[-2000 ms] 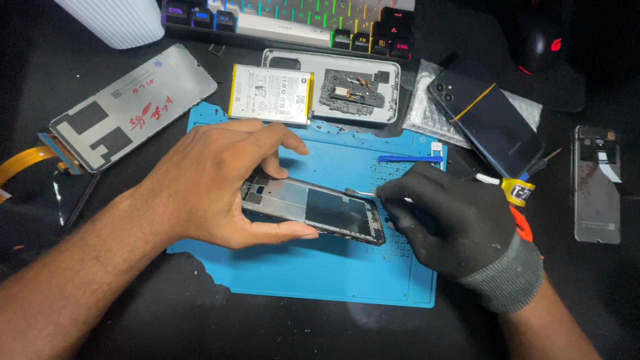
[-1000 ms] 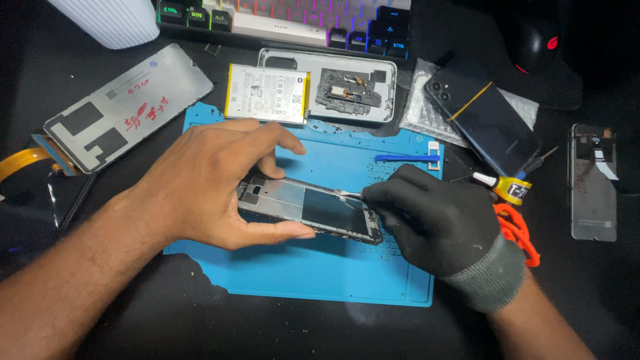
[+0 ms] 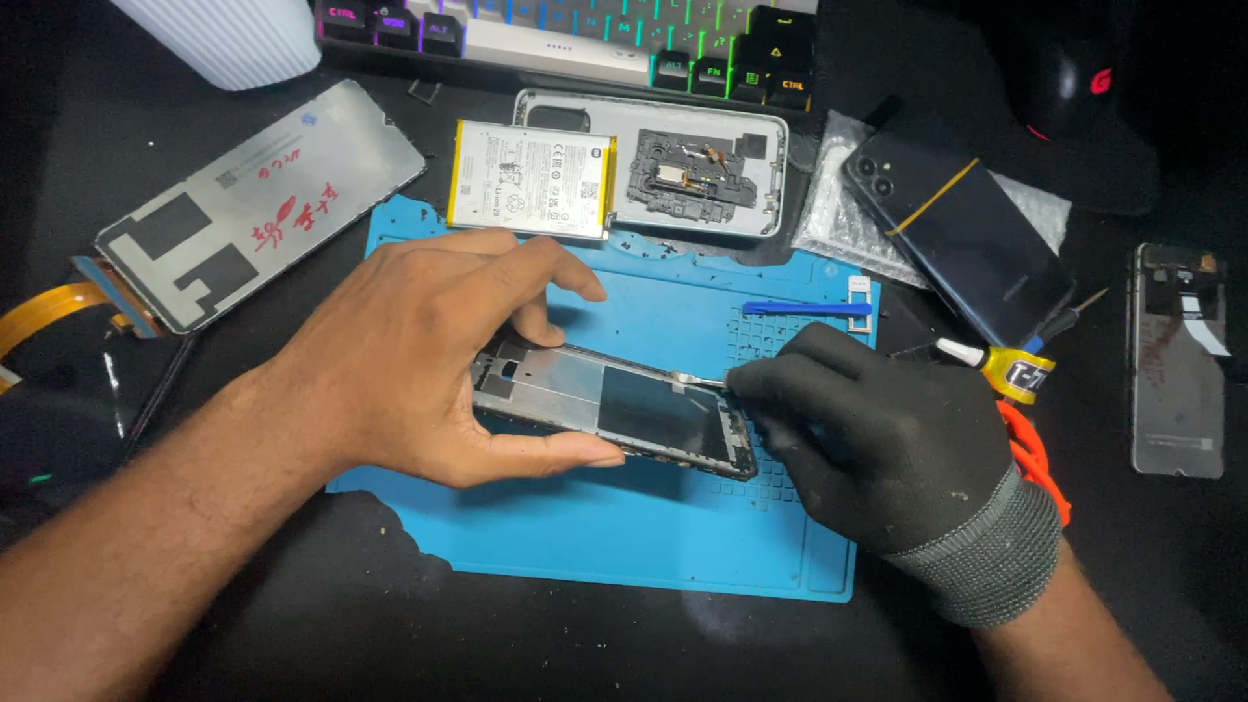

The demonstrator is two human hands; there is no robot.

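Observation:
My bare left hand [image 3: 458, 351] grips a phone mid-frame [image 3: 565, 385] by its left part, thumb along the near edge and fingers at the far edge. The frame is tilted above a blue silicone repair mat [image 3: 585, 536]. In a black knitted glove, my right hand [image 3: 868, 439] pinches a small metal tool [image 3: 697, 380], whose flat tip meets the frame's far inner edge near the right end. The tool's handle is hidden in the glove. A dark rectangular patch covers the right half of the frame's metal face.
Behind the mat lie a phone battery [image 3: 531, 180] and a back cover [image 3: 770, 175] with loose parts. At left is a display panel [image 3: 263, 205] with a flex cable. Rightward are a blue pry tool [image 3: 804, 309], glue tube [image 3: 1014, 375], dark phone [image 3: 960, 229], orange-handled tool [image 3: 1032, 448] and another panel [image 3: 1178, 390].
The tool's tip has shifted slightly along the frame's far edge with my right hand. My left hand keeps its hold on the phone frame.

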